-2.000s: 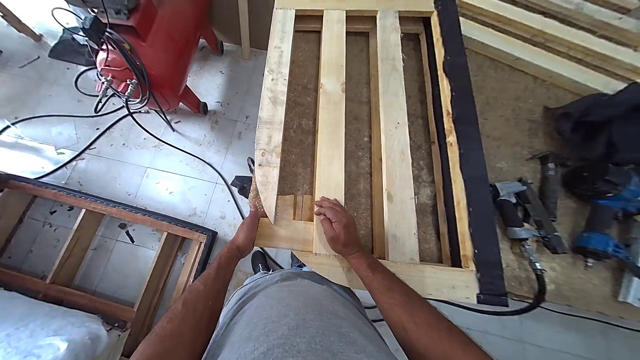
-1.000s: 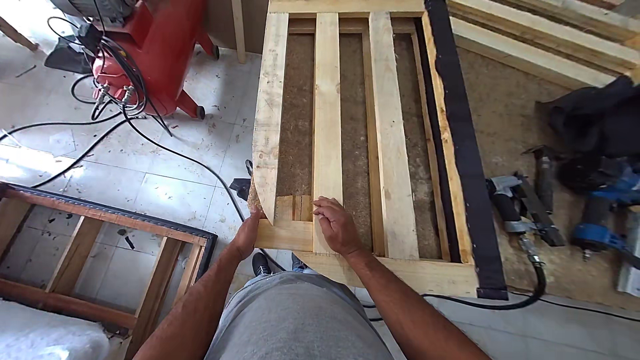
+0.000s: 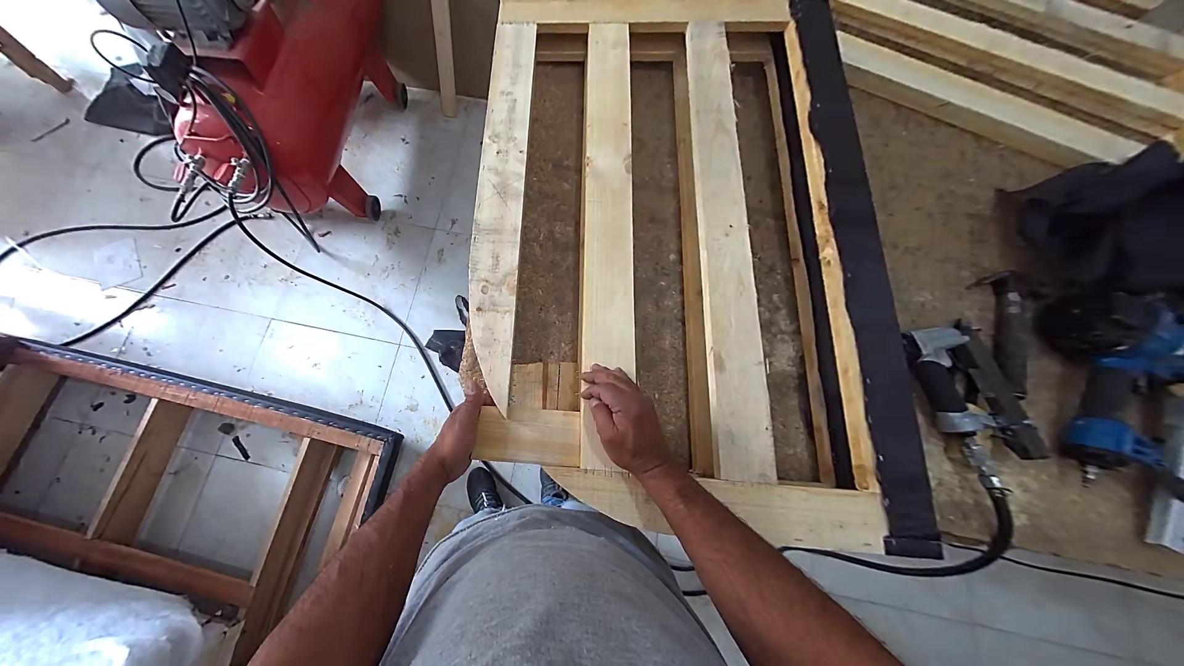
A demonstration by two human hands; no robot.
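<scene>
A slatted wooden frame (image 3: 609,185) lies flat on a particle-board work surface, with a strip of black fabric (image 3: 856,277) along its right edge. At its near left corner is a short wooden board (image 3: 529,437), lying crosswise by the curved tip of the left slat. My left hand (image 3: 458,433) grips that board's left end, thumb up. My right hand (image 3: 622,418) rests with curled fingers on the near end of the second slat, gripping its edge. Small wood pieces (image 3: 546,384) show between the two slats.
Right of the frame lie a pneumatic stapler (image 3: 953,379) with a hose, a hammer (image 3: 1008,324), a blue and black tool (image 3: 1110,407) and dark cloth (image 3: 1110,217). A red air compressor (image 3: 287,102) and another wooden frame (image 3: 148,462) stand at left. Planks (image 3: 990,97) lie at back right.
</scene>
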